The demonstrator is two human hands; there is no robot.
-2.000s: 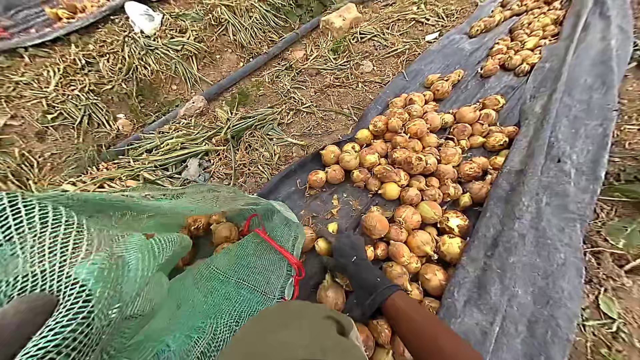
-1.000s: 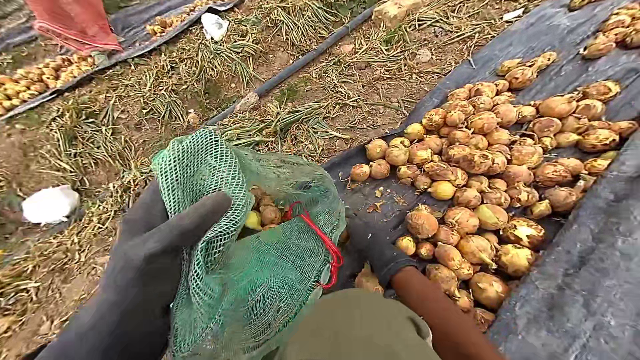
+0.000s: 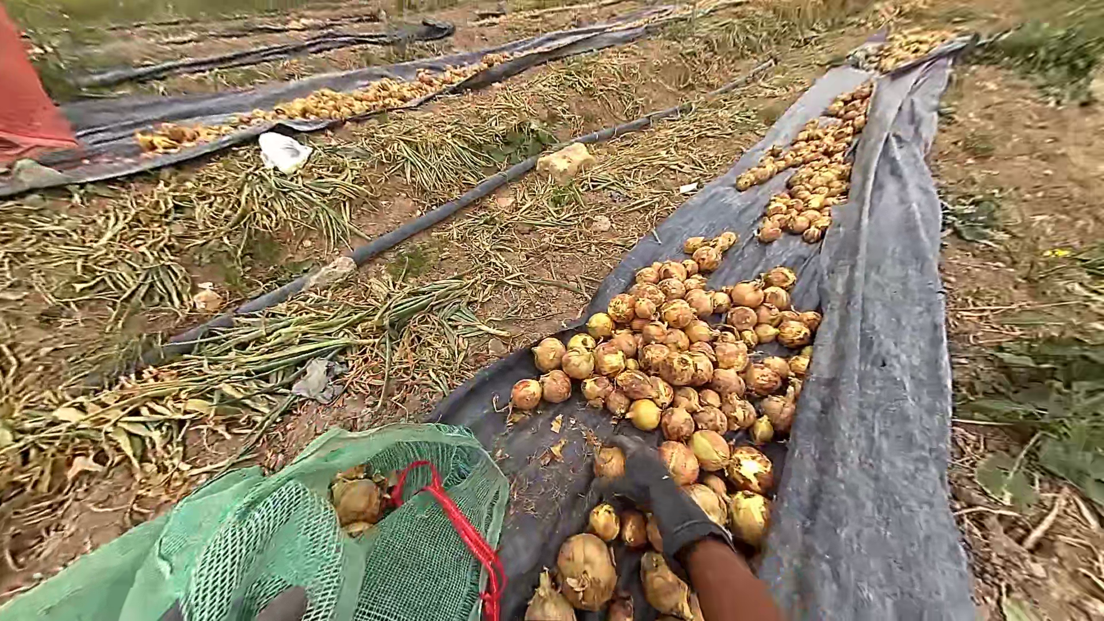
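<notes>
My right hand point(image 3: 651, 496), in a dark grey glove, reaches down among the onions point(image 3: 681, 362) on a dark ground sheet point(image 3: 862, 483). Its fingers touch or lie right beside one onion point(image 3: 609, 462); whether they grip it cannot be seen. At the bottom left, gloved fingertips of my left hand point(image 3: 285, 604) show at the green mesh sack point(image 3: 414, 552), mostly cut off by the frame edge. The sack's mouth faces up, with several onions point(image 3: 356, 500) inside and a red drawstring point(image 3: 457, 517) over its rim.
A black pipe point(image 3: 423, 222) runs diagonally across the soil, past a pale stone point(image 3: 565, 162). Cut onion leaves point(image 3: 302, 345) lie left of the sheet. Farther off are another sheet with onions point(image 3: 371, 99), a white bag point(image 3: 284, 152) and a red cloth or sack point(image 3: 30, 95).
The view has swung up to show more of the field. My right hand has come from beside the sack's mouth to the onions. My left hand, largely visible one second ago, is now mostly out of view.
</notes>
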